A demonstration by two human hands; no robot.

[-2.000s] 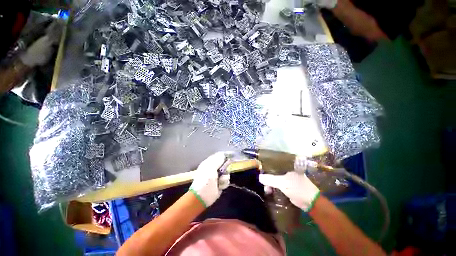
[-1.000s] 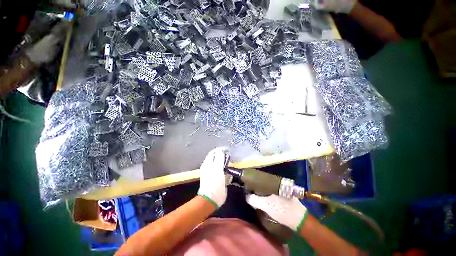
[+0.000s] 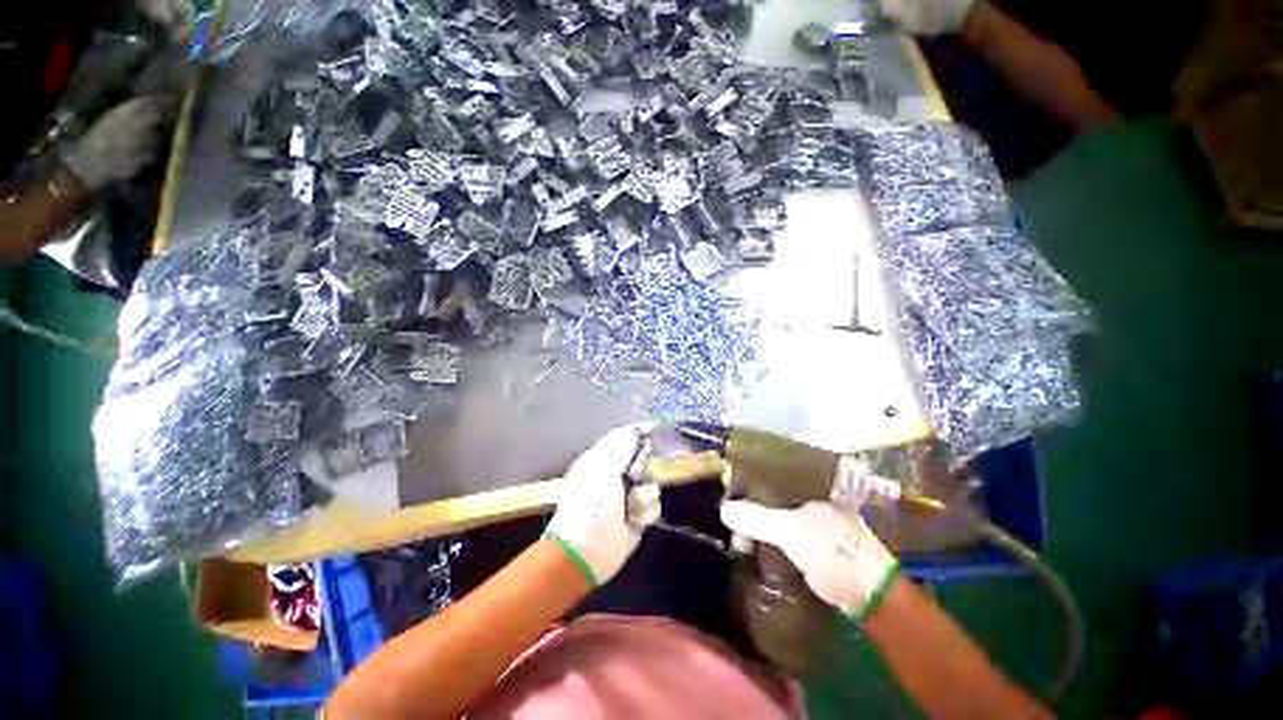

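My left hand (image 3: 608,504), in a white knit glove with green cuff, is closed on a small dark metal bracket (image 3: 637,461) at the table's near edge. My right hand (image 3: 819,546), gloved the same, grips the olive-brown air screwdriver (image 3: 778,468). The tool lies nearly level, its dark nose pointing left at the bracket with a small gap between them. A hose (image 3: 1038,566) runs from its rear. Thin blue-silver screws (image 3: 675,332) lie loose on the table beyond my hands, beside a large heap of metal brackets (image 3: 535,155).
Shiny bags of small silver pieces lie at the left (image 3: 183,408) and right (image 3: 978,310) table sides. A T-shaped dark piece (image 3: 856,298) lies on the bright area. A cardboard box (image 3: 225,598) and blue bins (image 3: 1010,492) sit below. Other people's gloved hands show at both upper sides.
The air screwdriver was against the bracket a second ago. Its nose has now moved up and right, away from the bracket, and my left hand has turned slightly.
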